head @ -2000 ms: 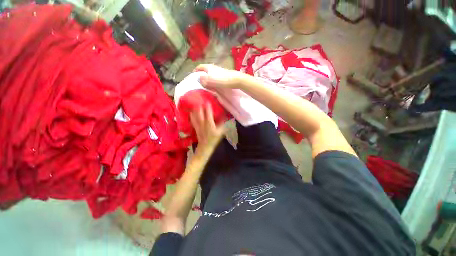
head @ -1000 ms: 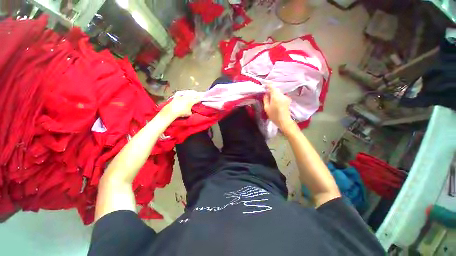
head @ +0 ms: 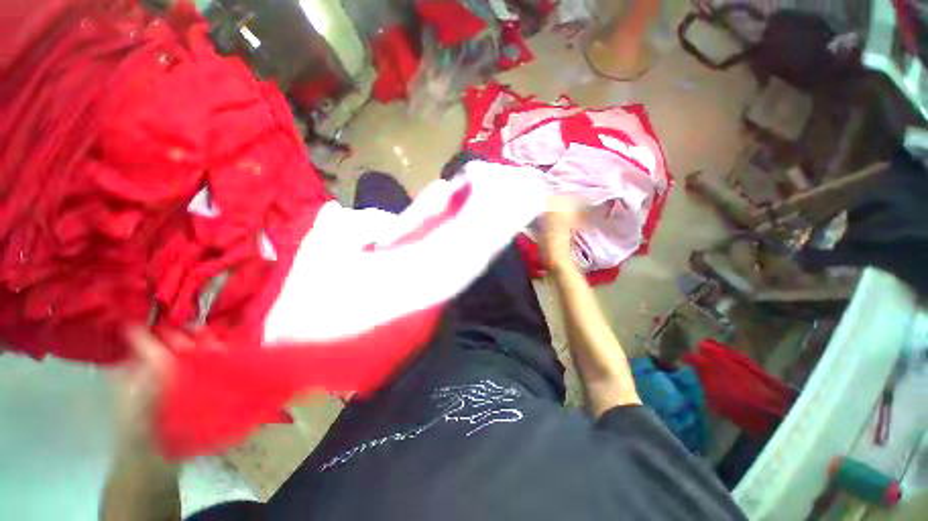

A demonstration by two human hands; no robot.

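Observation:
A red garment piece with white lining (head: pixel 407 265) is spread across my lap, lining partly upward, with a narrow red strip on the white. My right hand (head: pixel 560 219) grips its far right end; the fingertips are blurred. My left hand (head: pixel 148 361) is blurred at the lower left, at the red end of the piece; its fingers are partly hidden by the cloth, so its hold is unclear. A large pile of red garments (head: pixel 112 183) lies at the left. A rounded pile with pale pink lining outward (head: pixel 611 183) lies on the floor ahead.
Machine parts and red scraps (head: pixel 395 63) are at the top. A pale table edge (head: pixel 814 407) runs along the right, with a green-and-red-handled tool (head: pixel 863 482) on it. Red cloth (head: pixel 738 387) and blue cloth (head: pixel 667 402) lie beside it. Wooden parts (head: pixel 824 193) stand at the right.
The garment piece has gone from bunched between my hands to spread wide with white lining showing. My left hand has moved left and toward my body. My right hand stays near the lined pile.

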